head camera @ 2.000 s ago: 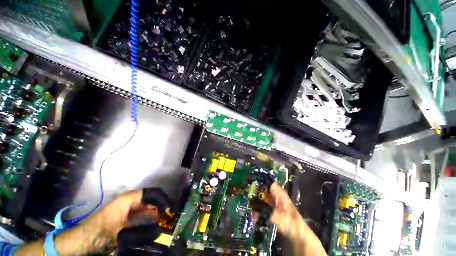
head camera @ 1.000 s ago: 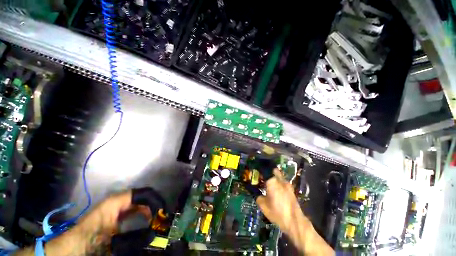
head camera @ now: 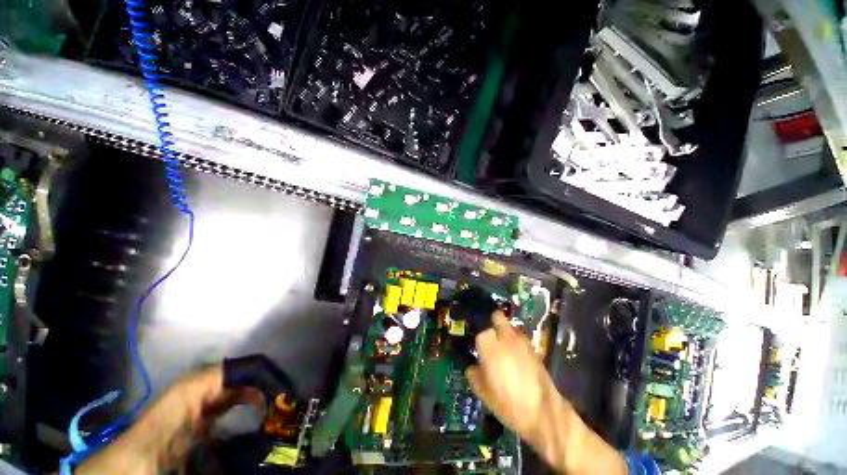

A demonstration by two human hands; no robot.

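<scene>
A green circuit board with yellow blocks and small round-topped cylinders lies in a black carrier. My right hand, with black finger cots, reaches over the board's upper right part; its fingertips are on or around a dark and yellow component. Whether it still grips this part cannot be told. My left hand, also with black finger cots, is left of the board and holds a coil-like part with copper-orange and yellow. A narrow green strip with pale dots lies at the carrier's far edge.
Black bins of small dark components and a deep black bin of silver-white metal strips stand beyond the metal rail. Other boards lie at the far left and right. A blue coiled cord hangs to my left wrist.
My right hand has moved up and left over the board, to the part beside the yellow blocks. My left hand keeps its coil-like part. The whole view has shifted slightly.
</scene>
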